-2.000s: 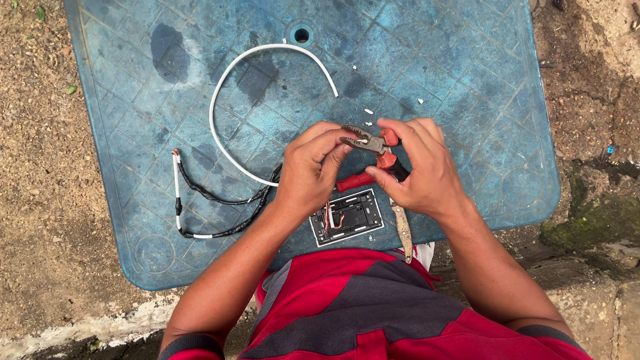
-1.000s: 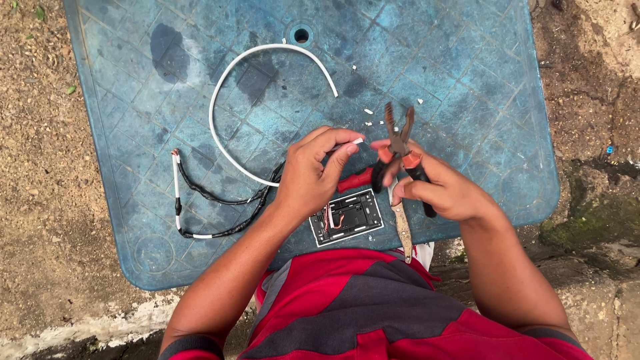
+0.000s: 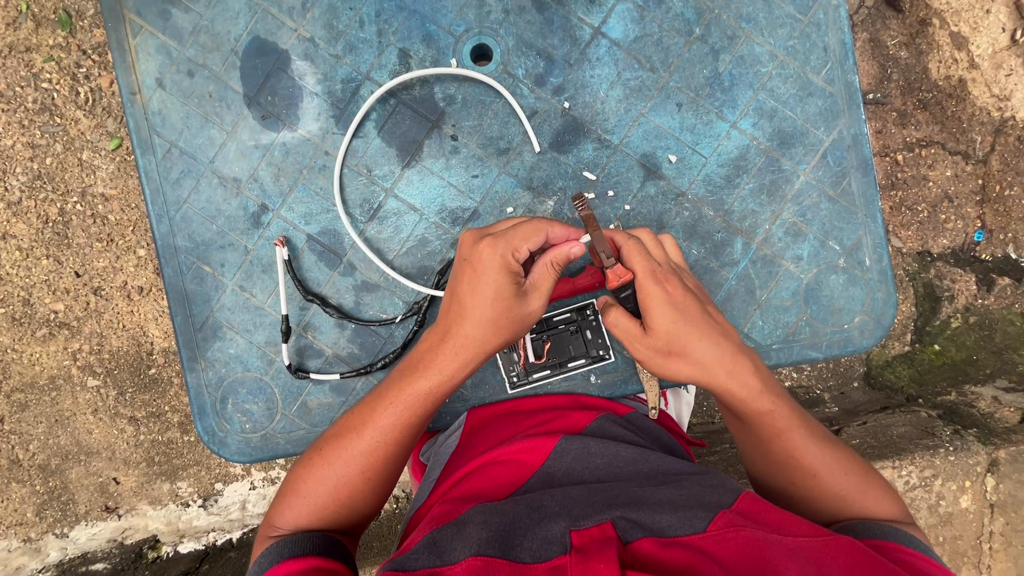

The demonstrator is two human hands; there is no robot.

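Observation:
Between its thumb and index finger, my left hand (image 3: 512,276) pinches a small white piece (image 3: 585,238), perhaps a cable end. My right hand (image 3: 668,300) holds pliers (image 3: 596,232) with red-and-black handles, their jaws pointing up and seen edge-on, close beside that piece. Below the hands lies a black rectangular electrical plate (image 3: 556,346) with a white rim and copper wires. A red-handled tool (image 3: 578,283) is partly hidden behind the right hand. A white cable (image 3: 340,168) curves across the table, and its lower end reaches the left hand area, beside black-taped wires (image 3: 360,322).
The blue plastic table (image 3: 216,160) has a round hole (image 3: 481,54) near the top. Several white scraps (image 3: 590,176) lie beyond the hands. A worn knife-like tool (image 3: 650,390) juts over the near edge. Bare copper strands (image 3: 280,242) tip the taped wires at left.
The pliers, spread and apart from the left hand a second ago, are now turned edge-on and nearer the left fingertips. My right hand has moved in toward the left one.

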